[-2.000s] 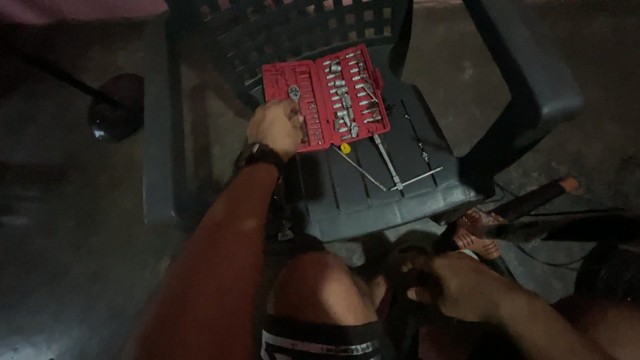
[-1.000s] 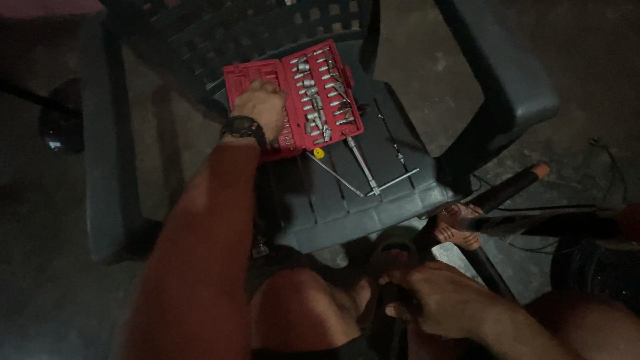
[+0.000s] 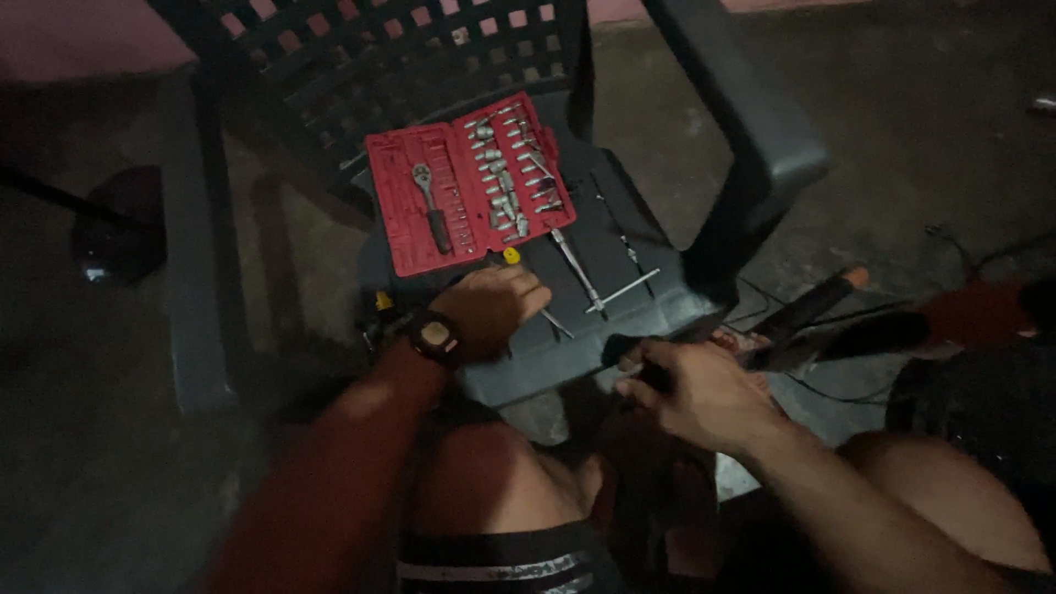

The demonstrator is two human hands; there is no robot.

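Note:
An open red plastic socket set case (image 3: 404, 256) lies on the seat of a dark plastic chair. In its left half rests a ratchet handle (image 3: 431, 206); metal sockets (image 3: 503, 186) fill the right half. My left hand (image 3: 495, 309), with a watch on the wrist, is over the seat just below the case, near a thin metal rod (image 3: 558, 323); whether it grips anything is unclear. A T-handle wrench (image 3: 582, 268) lies to its right. My right hand (image 3: 689, 388) is at the seat's front edge with fingers curled; a small thing may be between the fingertips, too dark to tell.
The chair's armrests (image 3: 784, 157) rise on both sides. A yellow round piece (image 3: 511, 256) sits by the case, and another yellow item (image 3: 383, 301) near the seat's left edge. Cables (image 3: 841, 396) run over the floor at right, beside a dark bar with an orange end (image 3: 858, 277).
My left hand has moved from the left half of the case down to the seat in front of it. My right hand has come up to the seat's front edge.

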